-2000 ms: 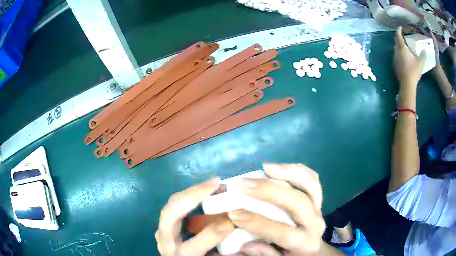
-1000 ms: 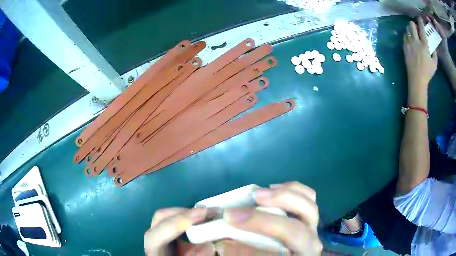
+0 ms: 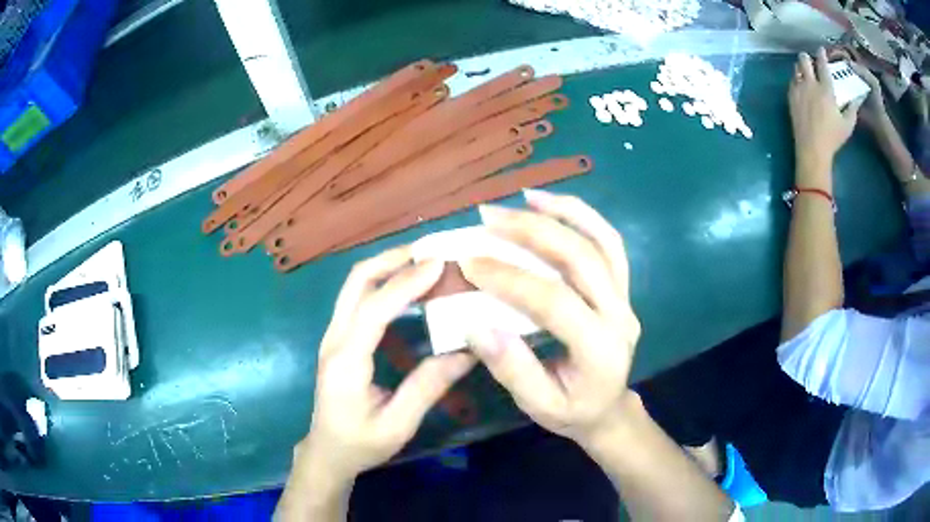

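A white housing (image 3: 479, 318) is held between my two hands near the front edge of the worktop, seen end-on and partly covered by fingers. A brown strap (image 3: 450, 282) lies against it between my fingers; a blurred brown length also shows below, behind my left fingers. My left hand (image 3: 372, 357) grips the housing and strap from the left. My right hand (image 3: 571, 316) wraps the housing from the right, its thumb at the lower front. Whether a button sits in the strap hole is hidden.
Loose brown straps (image 3: 393, 168) lie fanned beyond my hands. White buttons (image 3: 693, 90) lie right of them. Stacked white parts (image 3: 87, 352) are at left. A pale rail (image 3: 153, 189) crosses behind; a blue bin (image 3: 51, 76) is upper left. Another person's hand (image 3: 821, 112) holds a white piece at right.
My hands and the housing stand higher in the picture, and the housing is turned so its end and the strap show. The view has shifted. The other person's white piece is turned differently.
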